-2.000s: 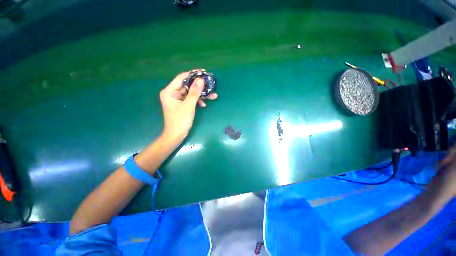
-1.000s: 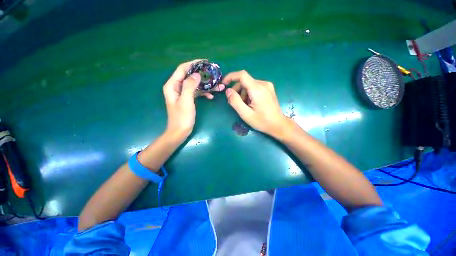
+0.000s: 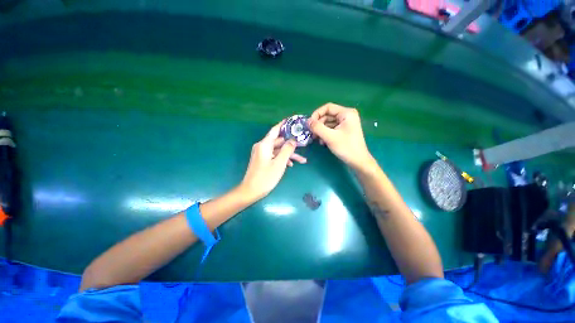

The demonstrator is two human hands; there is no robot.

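Observation:
A round black unit with silvery bits inside [image 3: 297, 130] is held above the green bench, a little right of the picture's middle. My left hand [image 3: 270, 163] grips it from the left and below, with the thumb on its lower edge. My right hand [image 3: 339, 133] has thumb and forefinger pinched at the unit's right edge. Whether a wire or small part is between those fingertips is too small to tell. A blue wrist strap [image 3: 200, 225] is on my left wrist.
Another dark round unit [image 3: 271, 48] lies at the far side of the green bench [image 3: 126, 164]. A round speckled dish [image 3: 445, 185], a yellow-ended tool [image 3: 466, 177] and a black box [image 3: 485, 221] are at right. A black and orange tool [image 3: 6, 170] lies far left. A person's arm [image 3: 558, 243] shows at the right.
My right hand has come in from the lower right and now touches the unit's right edge. My left hand still holds the unit. The view has shifted, showing more of the bench's far side.

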